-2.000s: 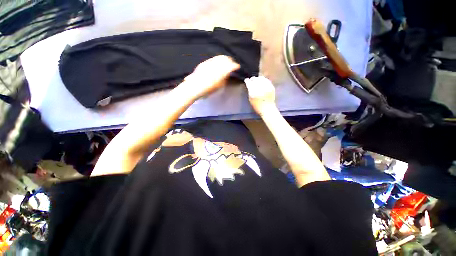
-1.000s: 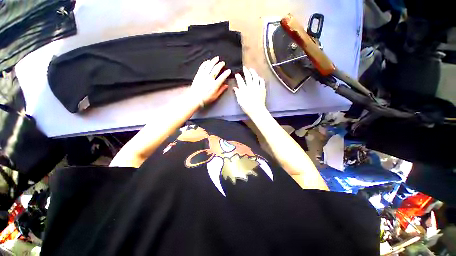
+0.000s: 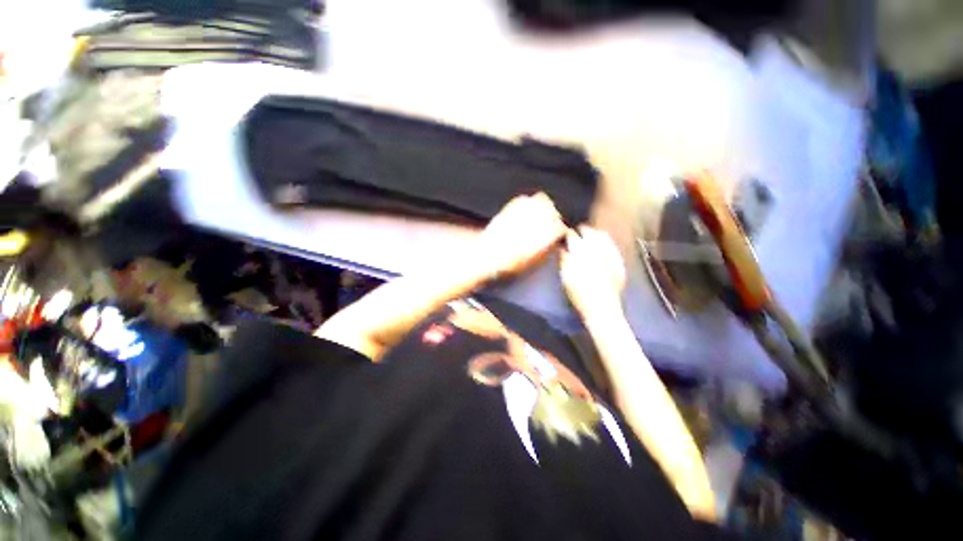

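The black sleeve [image 3: 401,159] lies flat across the pressing table [image 3: 370,245], with a small pale label at its left end. My left hand [image 3: 525,230] is at the near right corner of the sleeve, fingers curled together on the cloth edge. My right hand [image 3: 593,264] is just right of it, fingertips closed at the same corner. The view is blurred and the fingertips are small, but both seem to pinch the edge. The steam iron [image 3: 686,248] stands right of my right hand, its orange-brown handle [image 3: 731,241] on top, untouched.
A stack of layered dark cloth [image 3: 201,42] lies at the far left table edge. Dark cloth [image 3: 634,11] shows at the far side. The steam hose [image 3: 803,359] runs from the iron off to the lower right. Scraps and a blue item [image 3: 155,370] are on the floor at left.
The view has turned and shifted, so table, sleeve and iron appear tilted and further right. My hands, spread flat on and beside the sleeve a second ago, are now closed together at its near right corner.
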